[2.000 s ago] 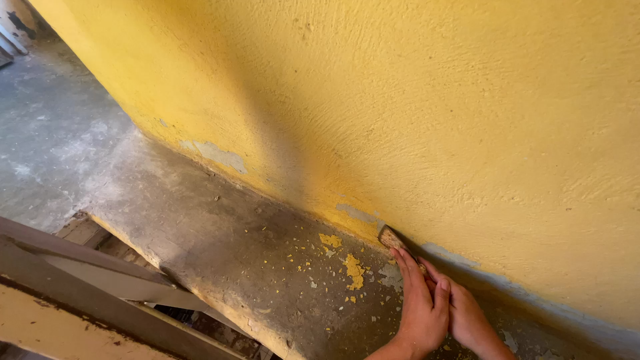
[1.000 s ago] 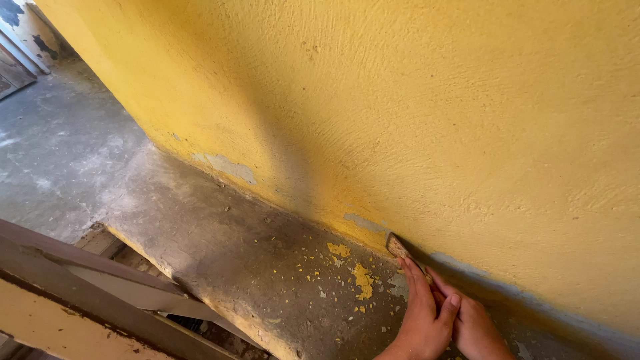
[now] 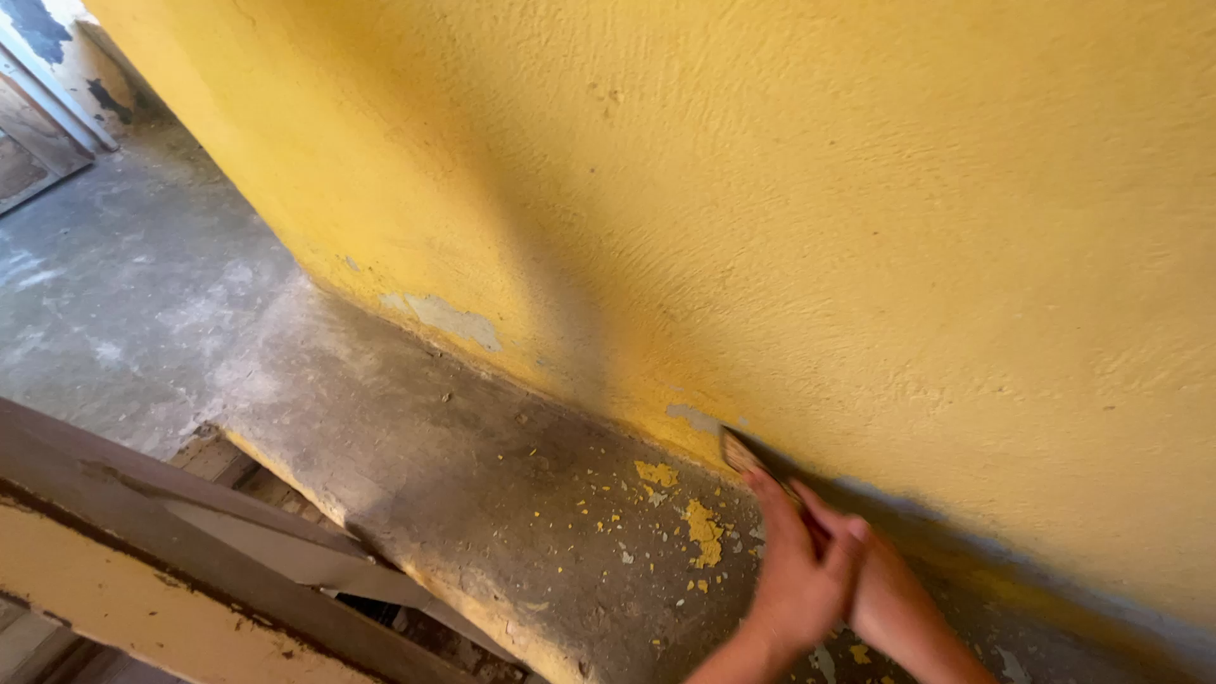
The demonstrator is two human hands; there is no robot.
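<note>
A scraper blade (image 3: 739, 450), flecked with paint, rests against the foot of the yellow painted wall (image 3: 807, 237), beside a bare grey patch (image 3: 695, 418). My left hand (image 3: 803, 570) is closed around the tool, its fingers along the blade. Behind it, against the wall side, my right hand (image 3: 879, 570) also grips the tool; the handle is mostly hidden by both hands. Yellow paint flakes (image 3: 703, 534) and small grey chips lie on the concrete ledge (image 3: 456, 503) left of my hands.
A second peeled patch (image 3: 454, 321) marks the wall farther left. Brown and cream painted beams (image 3: 171, 560) cross the lower left, beside the ledge's edge. A grey concrete floor (image 3: 123, 294) extends at upper left, with a framed panel (image 3: 38, 142) at its far side.
The view has shifted somewhat. Both hands keep hold of the scraper at the wall's foot, and the blade now looks more edge-on than before.
</note>
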